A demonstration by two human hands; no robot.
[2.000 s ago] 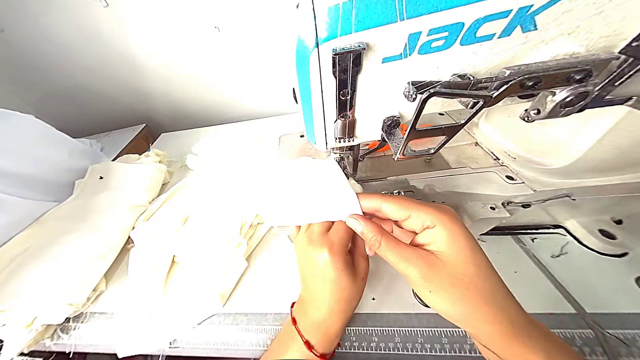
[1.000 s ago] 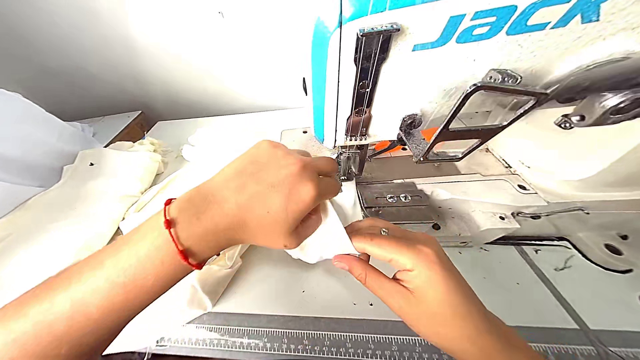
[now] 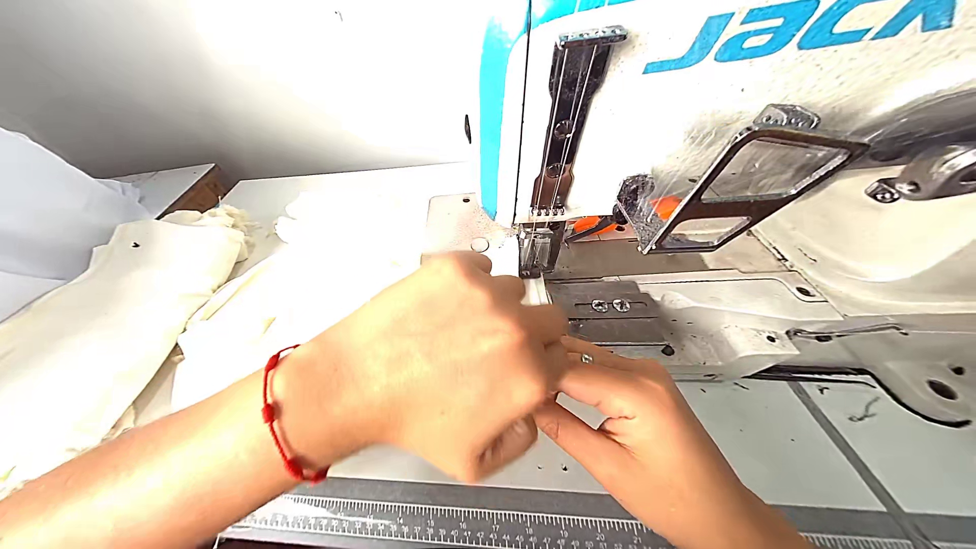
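Note:
A Jack sewing machine (image 3: pixel 686 137) stands at the right, its presser foot (image 3: pixel 536 252) down at the needle area. My left hand (image 3: pixel 457 358), with a red cord bracelet (image 3: pixel 268 412) at the wrist, is curled just in front of the presser foot. Its fingers meet those of my right hand (image 3: pixel 625 412), which pinches at the same spot with thumb and forefinger. The white fabric between them is almost wholly hidden by my left hand; a narrow white strip (image 3: pixel 536 291) shows by the foot.
Cream fabric pieces (image 3: pixel 130 305) lie in a heap at the left, with more white fabric (image 3: pixel 305 267) beside them. A ruler strip (image 3: pixel 457 522) runs along the table's front edge. A clear guard in a metal frame (image 3: pixel 778 175) juts out right of the needle area.
Two seconds ago my left hand was lower, beneath the white fabric; it has since come up over it. The fabric that showed between my hands is now mostly covered. The view has shifted slightly.

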